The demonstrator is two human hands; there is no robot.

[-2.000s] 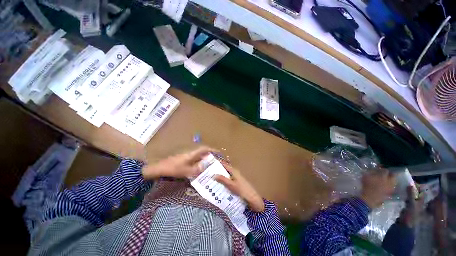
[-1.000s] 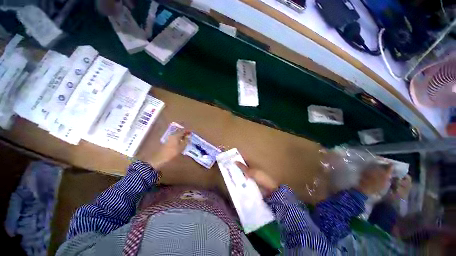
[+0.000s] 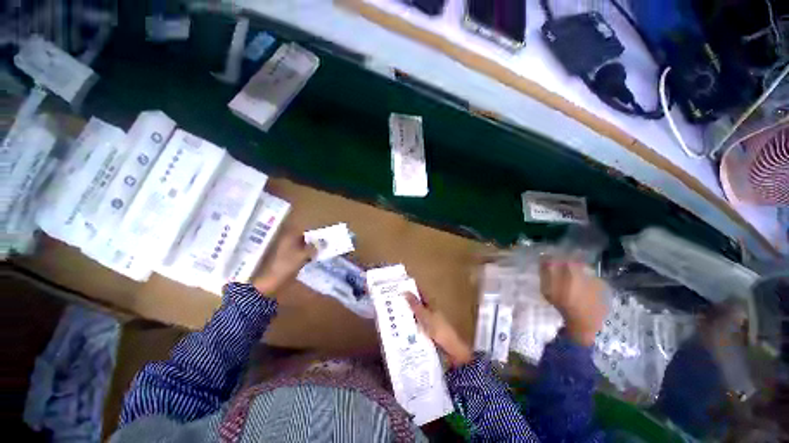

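My right hand (image 3: 439,329) holds a slim white retail box (image 3: 404,346) with black print and a row of icons, its upper end towards the bench. My left hand (image 3: 281,260) holds a small white piece (image 3: 330,241) by its left side; I cannot tell what it is. A pale blue-white insert (image 3: 339,284) with a dark shape on its face lies on the brown bench between my hands, partly under the white piece and close to the box.
Overlapping white boxes (image 3: 173,203) lie at the left. Boxes lie on the green belt (image 3: 346,147) beyond the bench. At the right, a co-worker's hand (image 3: 578,298) is over film-wrapped boxes (image 3: 623,333). A brown carton (image 3: 78,372) is lower left; a pink fan (image 3: 761,164) stands upper right.
The box came into my right hand and the insert lay on the bench a second ago. My left hand has since lifted the small white piece. Wrapped boxes have appeared before the co-worker.
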